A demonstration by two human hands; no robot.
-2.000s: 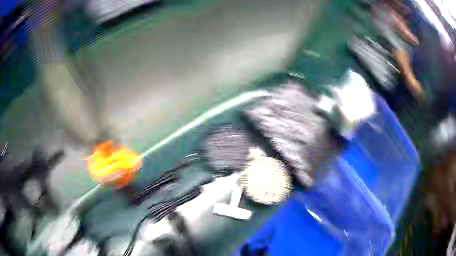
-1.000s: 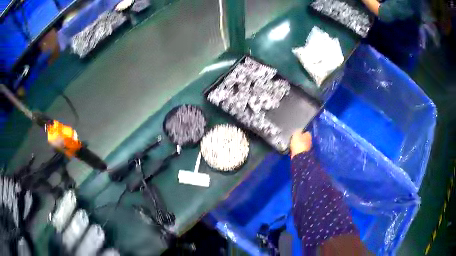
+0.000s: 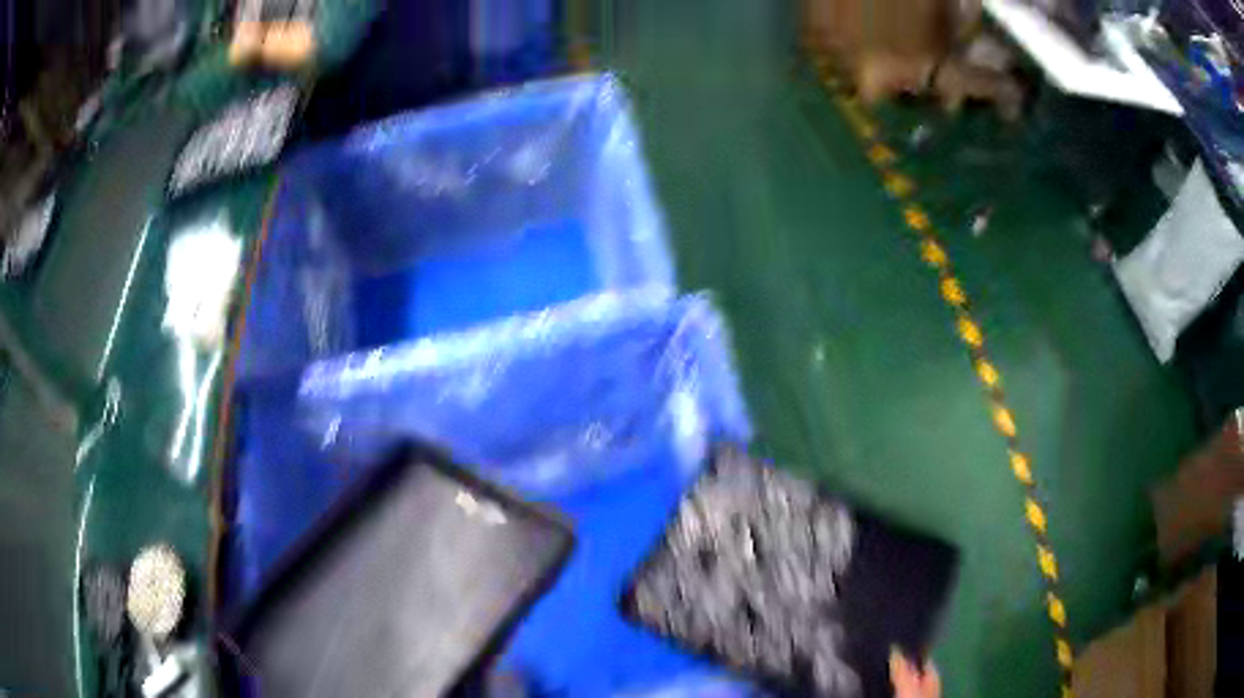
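Observation:
A black parts tray (image 3: 744, 566), partly covered with heaped small grey parts, is tilted over the near crate's right side. My right hand (image 3: 914, 675) grips its lower right edge; only a few blurred fingers show at the bottom of the picture. A second black tray (image 3: 396, 593), nearly bare with a small pale bit near its upper right edge, is over the left part of the same crate. My left hand is not in view, so what holds this tray does not show. The view is blurred.
Two lined blue crates (image 3: 505, 361) stand beside the green bench (image 3: 123, 450). The bench bears a white bag (image 3: 205, 280), a pale dish (image 3: 157, 589) and another parts tray (image 3: 235, 139). Yellow-black floor tape (image 3: 1003, 416) runs right of the crates. Cartons (image 3: 1126, 652) are at lower right.
The view has swung right, from the bench to the crates and aisle. The part-filled tray is off the bench and in my right hand; a second, nearly bare tray has come into view.

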